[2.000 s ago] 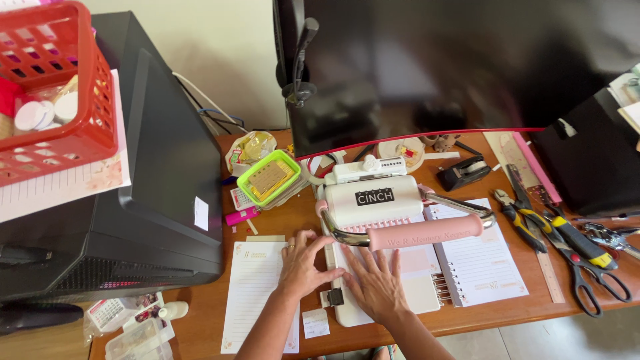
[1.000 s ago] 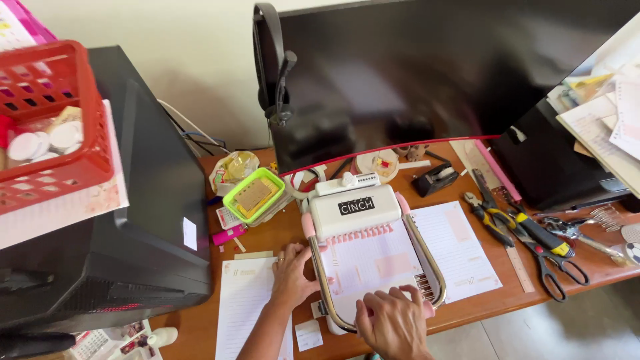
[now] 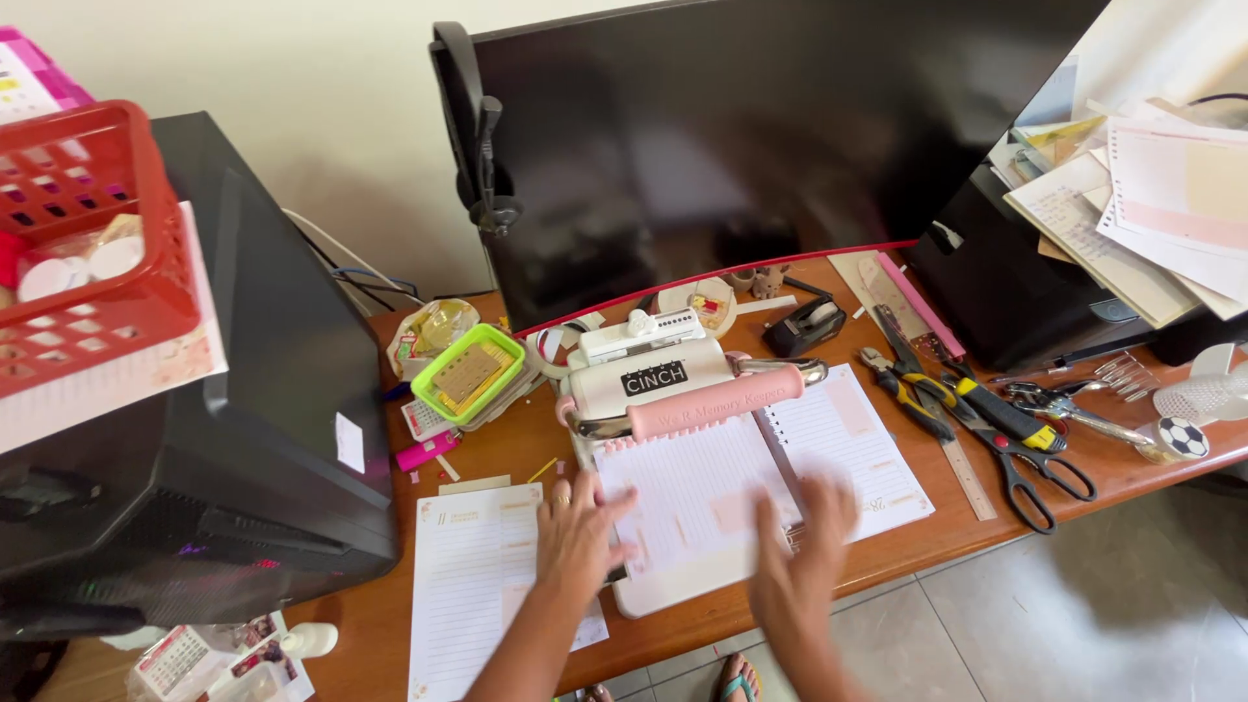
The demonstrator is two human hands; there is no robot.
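Note:
On the wooden desk stands a white Cinch binding machine [image 3: 655, 378], its pink-gripped handle [image 3: 717, 402] raised over the front. Lined planner sheets [image 3: 682, 497] lie on its base with their top edge at the pink pins. My left hand [image 3: 577, 531] rests at the sheets' left edge, fingers spread. My right hand [image 3: 804, 551], blurred, is over their lower right side, fingers apart; whether it touches them I cannot tell. To the right is a stack of punched pages [image 3: 848, 448]; at the left lies another lined page [image 3: 468, 585].
Pliers [image 3: 907, 395], scissors [image 3: 1014, 468], a metal ruler [image 3: 965, 478] and a tape dispenser [image 3: 804, 327] lie to the right. A green basket [image 3: 468, 370] is left of the machine. Behind stands a monitor [image 3: 741, 146]; a black computer tower [image 3: 263, 390] carries a red basket [image 3: 88, 244].
The handle was up, then pulled down toward me around the sheets one second ago; now it is raised again. My right hand has left the lowered handle.

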